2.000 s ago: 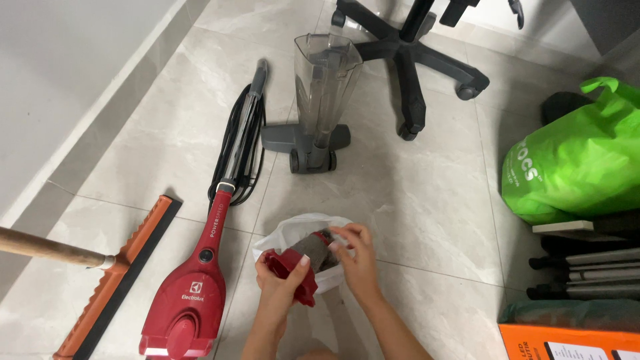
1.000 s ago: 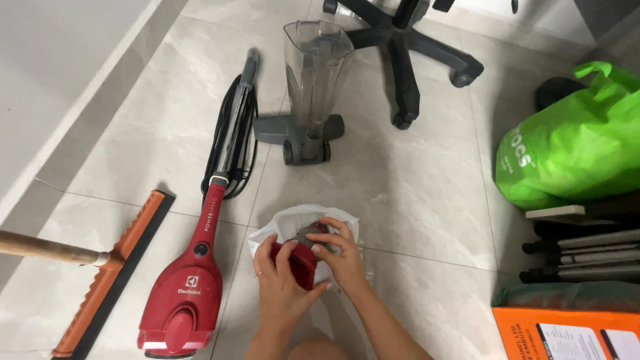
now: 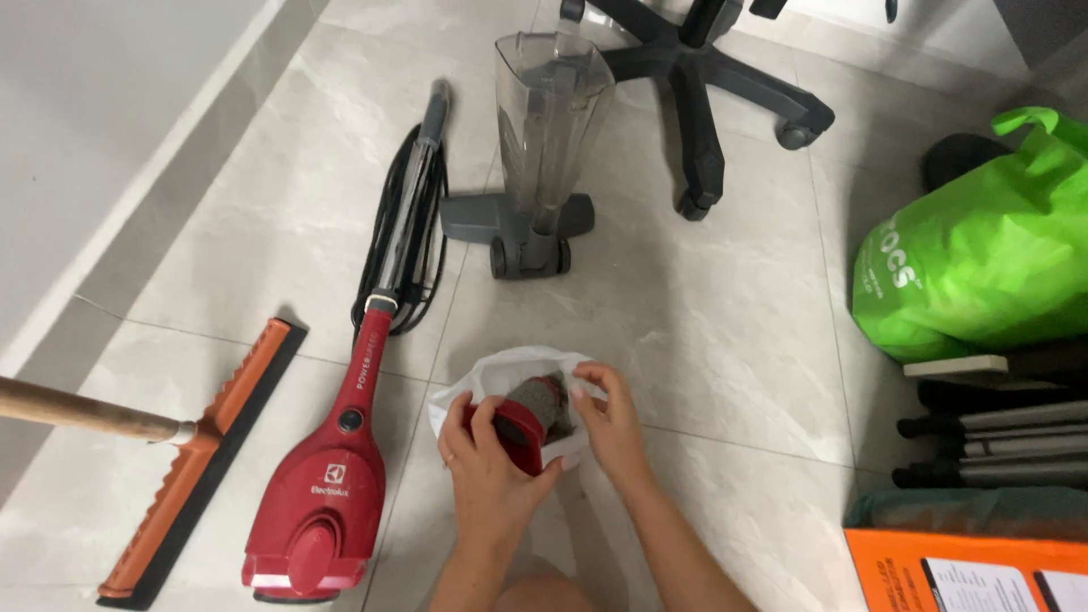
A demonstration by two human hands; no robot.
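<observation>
My left hand (image 3: pixel 497 450) grips a red plastic vacuum filter holder (image 3: pixel 529 425), its hollow end facing me. A grey, dust-coated filter (image 3: pixel 535 398) extends from it into an open white plastic bag (image 3: pixel 501 365), where grey dust shows. My right hand (image 3: pixel 605 416) is at the bag's right rim, thumb and fingers apart; whether it pinches the rim cannot be told. The red Electrolux vacuum body (image 3: pixel 327 476) lies on the floor to the left, its black cord coiled by the metal tube. Beyond the bag, the transparent dust container (image 3: pixel 552 127) stands upright with the grey floor head (image 3: pixel 518 225).
An orange squeegee (image 3: pixel 204 450) with a wooden handle lies far left by the wall. A black swivel-chair base (image 3: pixel 697 76) stands at the top. Along the right are a green bag (image 3: pixel 977 246), folded metal-framed things (image 3: pixel 1020 442) and an orange box (image 3: pixel 892 569).
My right hand has come off the filter part and moved to the bag's right side. The red holder remains in my left hand, with the grey filter more exposed than a second ago.
</observation>
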